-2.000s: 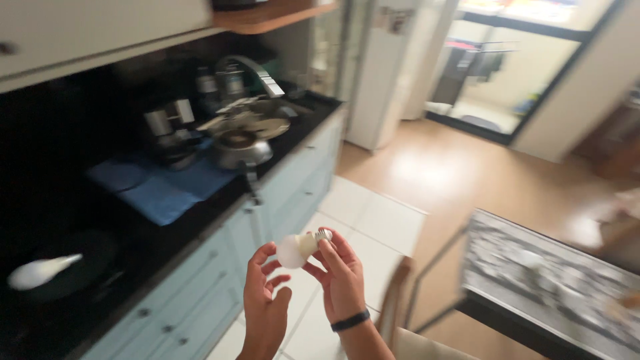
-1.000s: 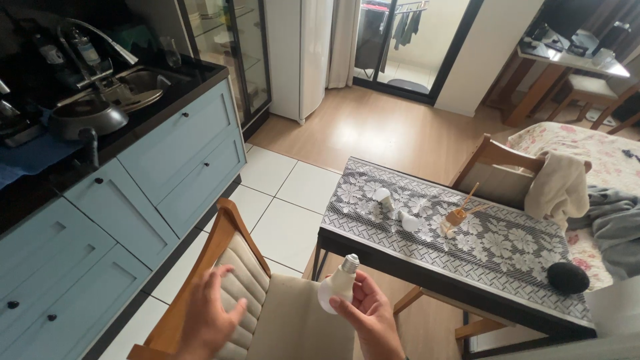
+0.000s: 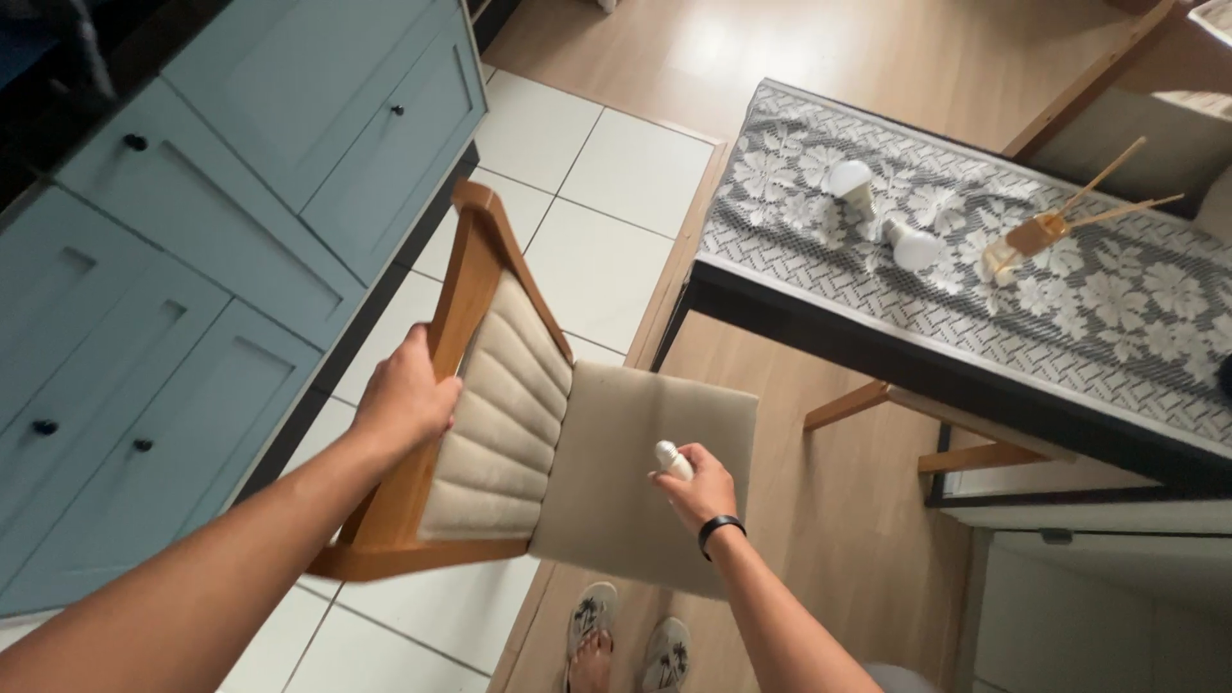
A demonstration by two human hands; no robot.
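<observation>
My left hand [image 3: 406,393] grips the wooden back frame of a dining chair [image 3: 472,289] with a padded beige backrest. Over the chair's beige seat [image 3: 645,462], my right hand [image 3: 701,486] holds a white light bulb [image 3: 674,462], its base sticking out above the fingers; the palm side hides the rest. Two other white bulbs, one [image 3: 851,183] nearer the table's far edge and one [image 3: 914,246] beside it, lie on a lace-covered table [image 3: 799,231] to the right of the chair.
A reed diffuser [image 3: 1025,241] stands or leans on the table. Blue cabinets [image 3: 212,192] with black knobs line the left side. Another chair's wooden leg [image 3: 847,404] shows under the table. My feet in patterned slippers [image 3: 592,616] are on the wood floor below the seat.
My left hand has moved from open above the chair to a grip on its back frame. The bulb remains in my right hand. The view has tilted down.
</observation>
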